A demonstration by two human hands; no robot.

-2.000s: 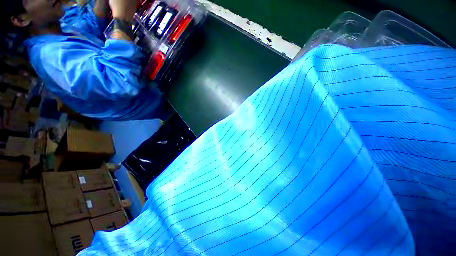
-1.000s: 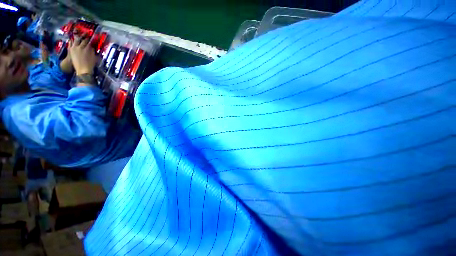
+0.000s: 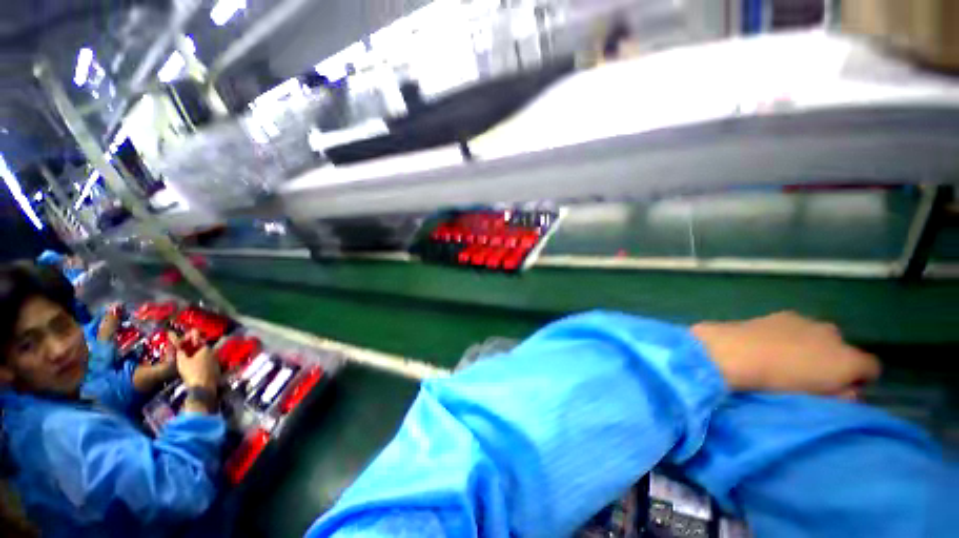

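Note:
My left hand shows at the right end of a blue sleeve that crosses the lower middle. It is blurred with its fingers curled, and I cannot tell whether it holds anything. My other blue-sleeved arm lies below it at the lower right, and its hand is hidden. Under the sleeves, part of a phone with a white label shows at the bottom edge, with dark parts beside it. A bit of clear tray shows behind my left sleeve.
A co-worker in a blue smock sits at the left, with hands over a clear tray of red covers and labelled phones. A black cover tray with red covers lies beyond the green belt, under a raised white shelf.
The view has swung up from my smock to the line and shelf. My left hand and both sleeves have come into view. The co-worker's hands remain at their tray.

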